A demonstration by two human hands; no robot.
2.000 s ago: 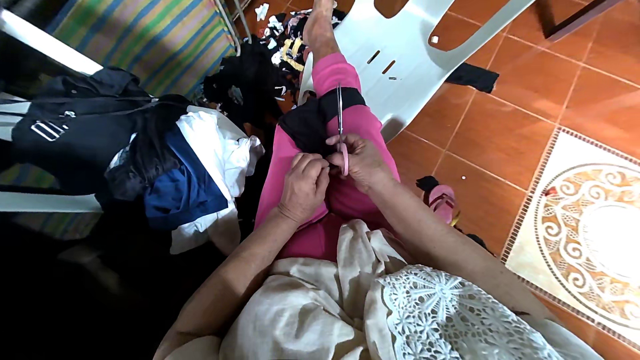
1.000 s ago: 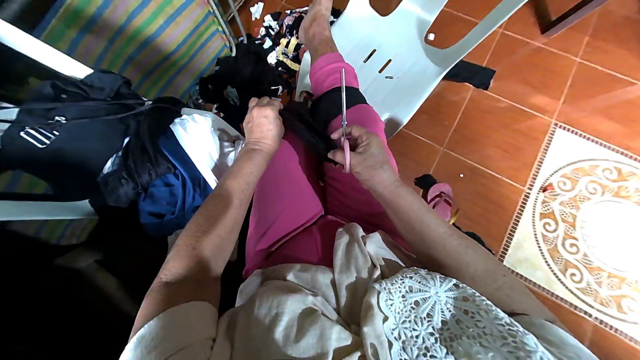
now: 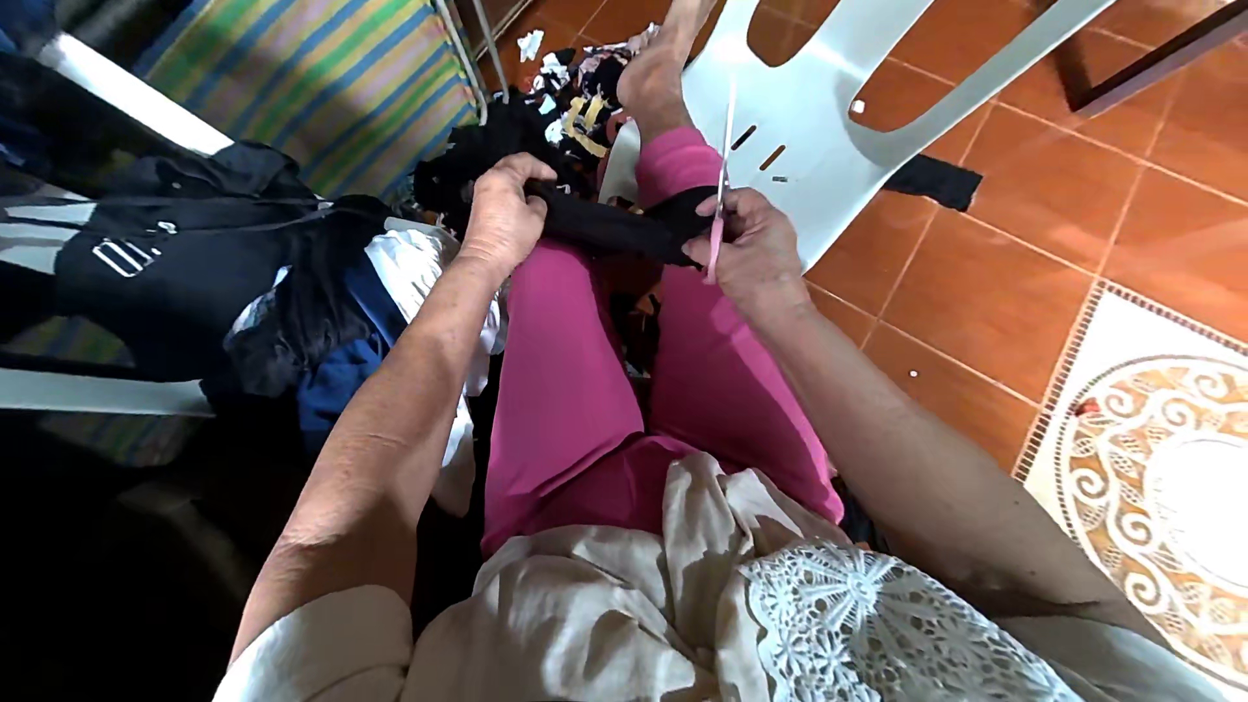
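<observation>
A strip of black cloth (image 3: 619, 232) is stretched across the knees of the pink trousers (image 3: 570, 361). Its left end is in my left hand (image 3: 505, 216), with fingers curled over it. At the other end, my right hand (image 3: 756, 244) pinches the cloth and also holds scissors (image 3: 722, 175) with pink handles. The scissor blades point up and away, and they look closed. Another black piece of cloth lies over the right leg near the shin, partly hidden by the strip and my right hand.
A white plastic chair (image 3: 829, 97) stands ahead, with a black cloth piece (image 3: 933, 182) on the tiles beside it. Fabric scraps (image 3: 585, 122) lie beyond the knees. Clothes, including a black garment (image 3: 185, 263), are heaped at left beside a striped cloth (image 3: 322, 78).
My hands were close together two seconds ago. My left hand has since moved left and forward, and the black cloth now stretches between both hands. The scissors remain in my right hand.
</observation>
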